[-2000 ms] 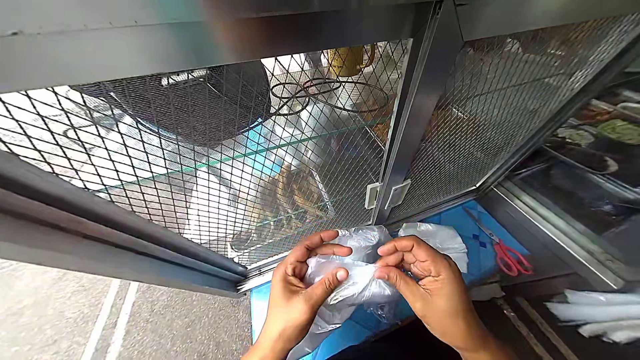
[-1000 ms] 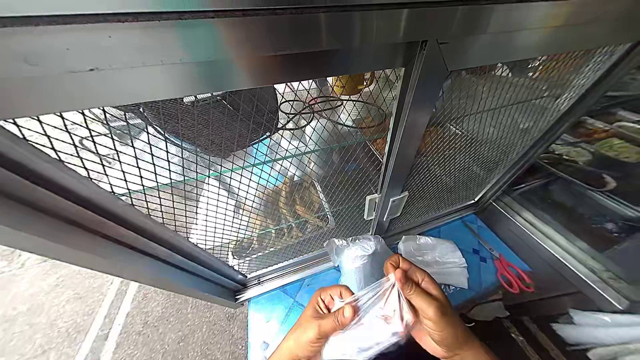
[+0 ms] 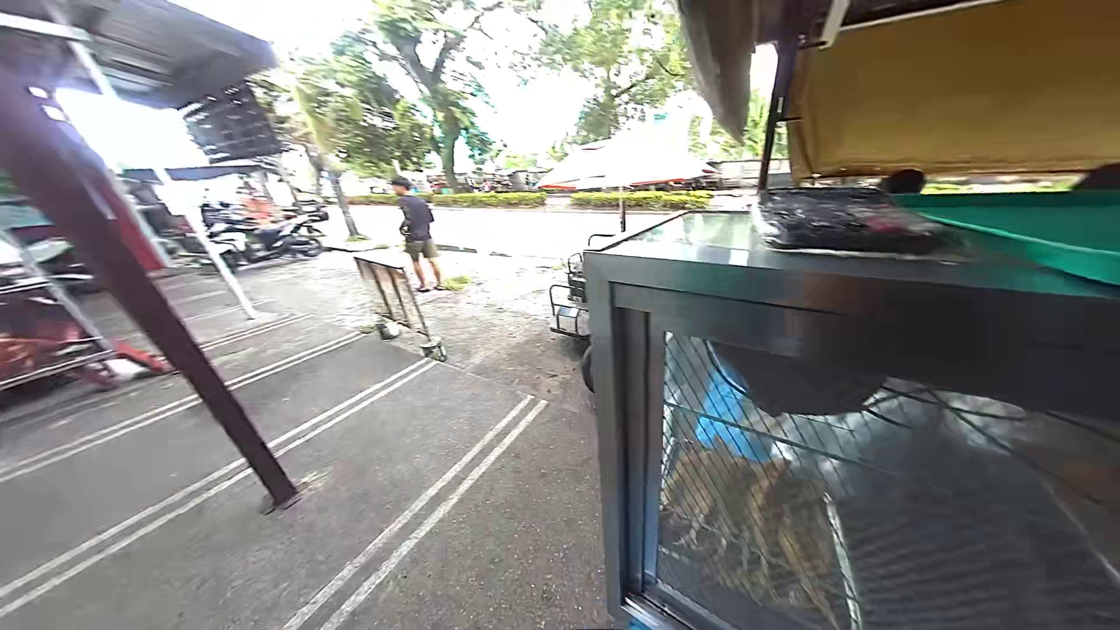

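Neither my left hand nor my right hand shows in the head view. The metal-framed display cabinet (image 3: 626, 455) fills the right side, its mesh front seen at a slant. Behind the mesh lie skewer-like brown pieces (image 3: 752, 525), and above them a blue plastic bag (image 3: 731, 416) is visible. A dark plastic-wrapped bundle (image 3: 844, 219) rests on the cabinet's top, beside a green tray (image 3: 1032, 227). What my hands hold or touch is hidden.
Paved ground (image 3: 394, 490) with painted lines lies to the left. A slanted brown metal post (image 3: 188, 350) stands there. Farther off are a wheeled frame (image 3: 394, 302), a person (image 3: 416, 232), parked motorcycles (image 3: 280, 234) and a white umbrella (image 3: 626, 166).
The view has swung up and to the left. Both hands, which held a clear plastic bag in front of the cabinet, have gone out of sight, as have the red-handled scissors.
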